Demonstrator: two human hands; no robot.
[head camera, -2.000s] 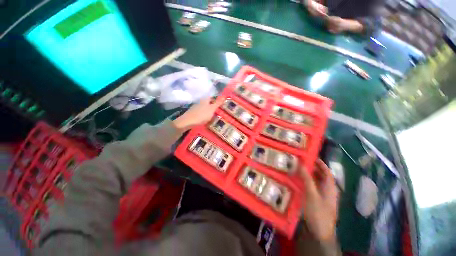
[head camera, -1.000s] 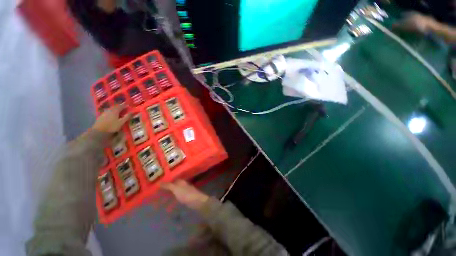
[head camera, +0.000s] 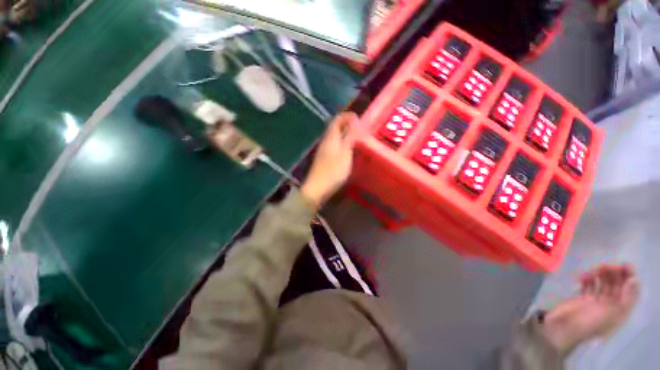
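A stack of bright red phone trays (head camera: 463, 115) stands at the right, off the bench edge. Its top tray holds phones front up, such as one black and red phone (head camera: 476, 168), in two columns. My left hand (head camera: 333, 159) has its fingers on the tray's near left corner and seems to grip it; the fingertips are partly hidden. My right hand (head camera: 593, 307) is right of and below the stack, apart from it, with fingers spread and nothing in it. A gold-tan phone (head camera: 235, 144) lies on the bench with a white cable at its end.
The green bench (head camera: 145, 231) fills the left. On it are a white mouse (head camera: 259, 88), a small white block (head camera: 213, 113) touching the phone, and a black scanner (head camera: 163, 112). A bright screen (head camera: 318, 16) is at the top. More red plastic (head camera: 391, 25) stands beside it.
The view has swung from the left stack to the right one. My hands have left the tray of gold-tan phones; my left hand is now at the right stack and my right hand is open.
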